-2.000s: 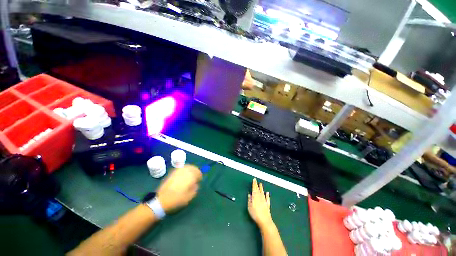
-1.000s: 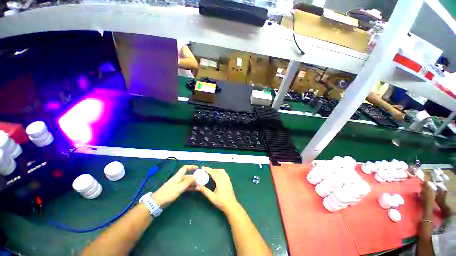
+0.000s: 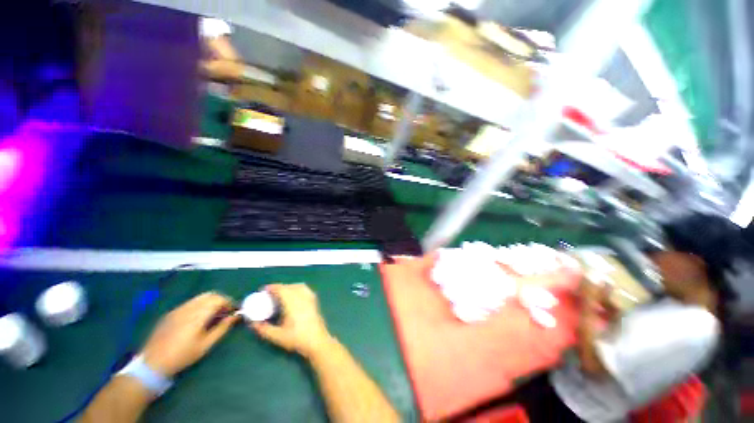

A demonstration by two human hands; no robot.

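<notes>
A white round unit is held upright above the green bench; a dark part shows at its right side. My right hand is closed around its right side. My left hand is just left of it, fingers pinched on a thin dark piece that reaches the unit, possibly a cable plug; blur hides the detail. A blue cable lies on the bench beside my left hand. White round housings stand at the far left.
A red-orange mat at the right bears heaped white housings. A person in white sits beyond it. Black component trays lie behind the white strip. A slanted white post rises behind the mat. A pink-purple glare is far left.
The view has swung right, bringing the other person into view. My left hand has come off the unit's side and now pinches a thin dark piece beside it. My right hand still holds the unit.
</notes>
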